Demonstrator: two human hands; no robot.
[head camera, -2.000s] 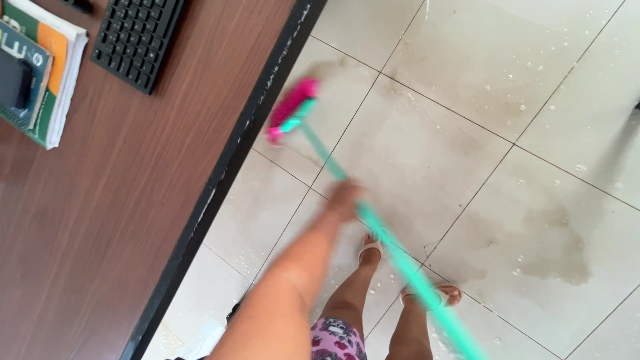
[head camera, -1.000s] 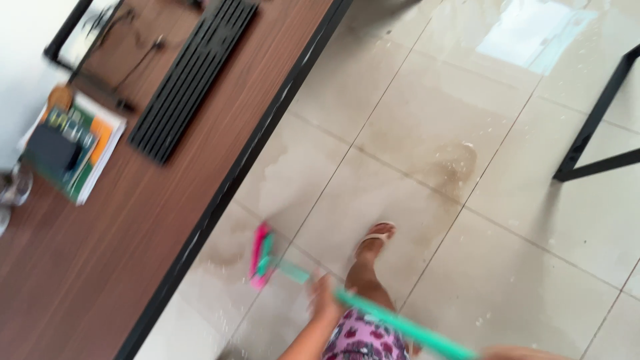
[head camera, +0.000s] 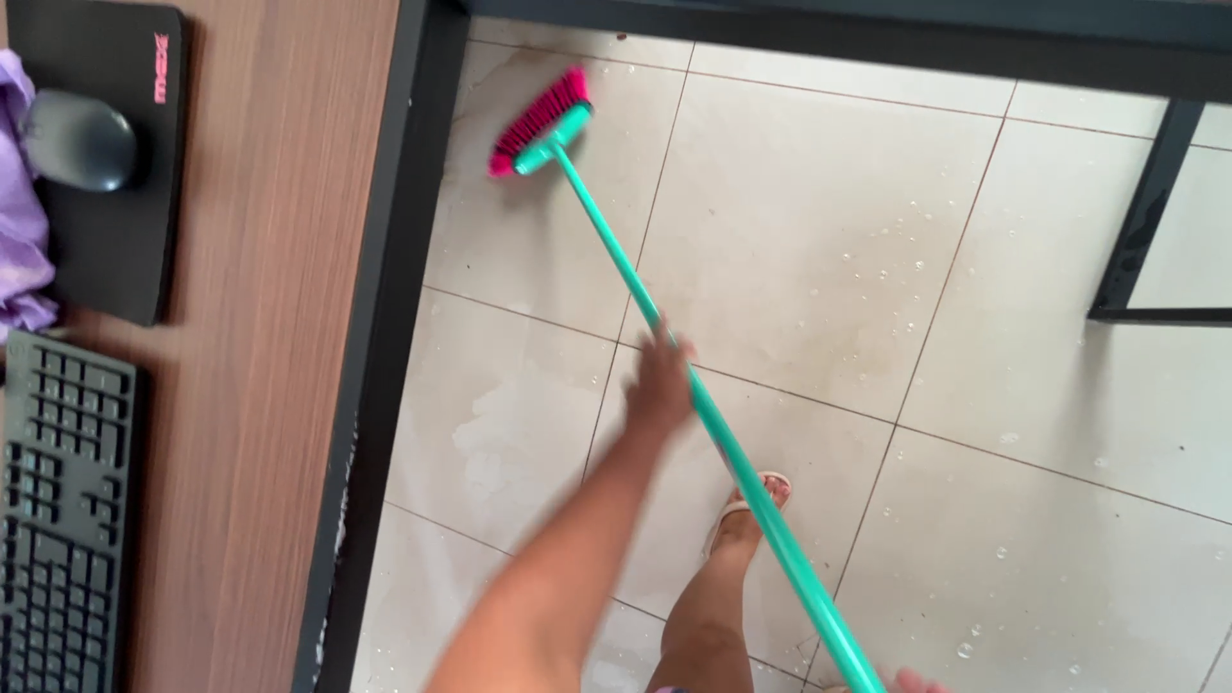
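A long-handled broom with a turquoise pole and pink bristles (head camera: 544, 120) slants across the view. Its head is over the wet tiled floor (head camera: 799, 231), near the dark desk edge at upper left. My left hand (head camera: 661, 380) is at the middle of the pole, with fingers against it; blur hides how tightly they close. At the bottom edge only the fingertips of my right hand (head camera: 914, 681) show beside the upper end of the pole, the rest being out of frame. Soap bubbles and brownish wet patches mark the tiles.
On the left, a wooden desk (head camera: 260, 385) with a black edge holds a keyboard (head camera: 67, 510), a mouse (head camera: 82, 141) on a black mouse pad (head camera: 115, 250) and a purple cloth (head camera: 19, 202). A dark beam (head camera: 818, 43) spans the top. A black metal leg (head camera: 1145, 212) stands at right. My sandaled foot (head camera: 770, 491) is below the pole.
The view has shifted a lot along the desk; the mouse and purple cloth now show. The broom head has moved out from my feet since one second ago, to the corner beside the desk and beam.
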